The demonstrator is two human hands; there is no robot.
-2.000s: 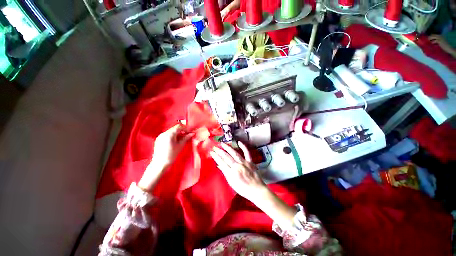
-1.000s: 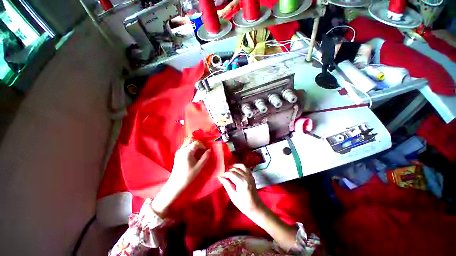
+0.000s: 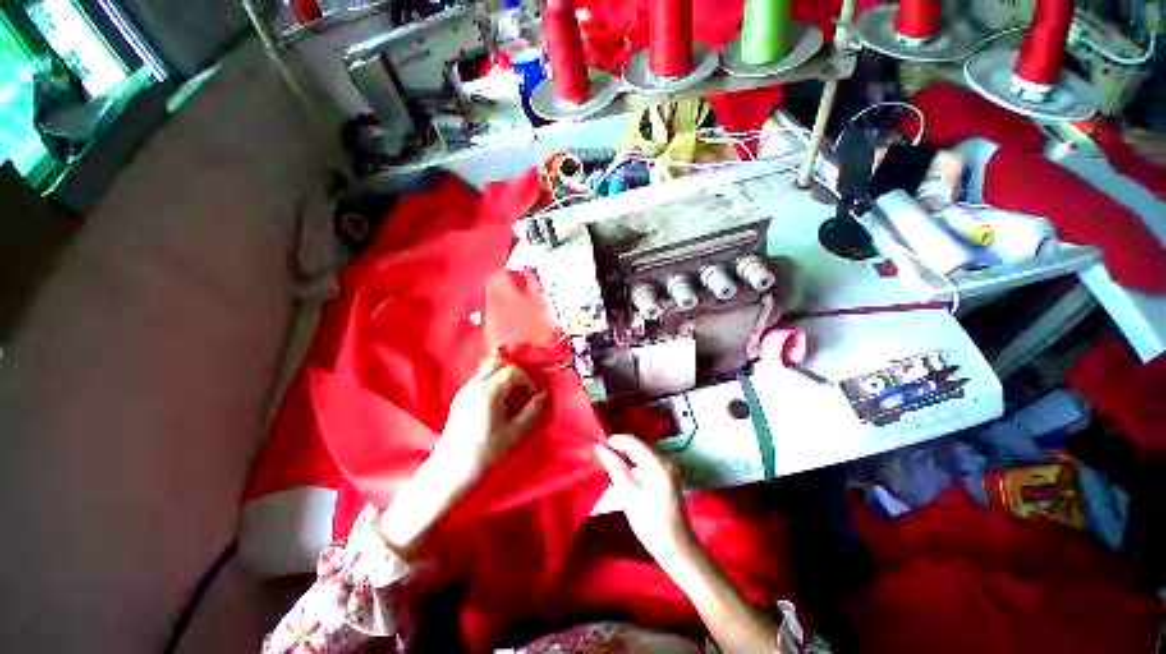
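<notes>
A thin bright red cloth spreads left of the overlock machine and hangs over the near table edge. Its edge lies at the needle area. My left hand rests on the cloth just left of and below the needle area, fingers bent, pinching or pressing the cloth; which of these is unclear. My right hand holds the cloth's right edge between thumb and fingers, nearer to me, below the machine.
Red cones and a lime green cone stand behind the machine. A small red-and-white reel and a green band lie right of the needle area. A dark stand is behind. Red cloth is heaped low right.
My hands have moved apart from their closer position at the needle area. My right hand has moved toward me and now holds the cloth's edge. The cloth between them lies flatter.
</notes>
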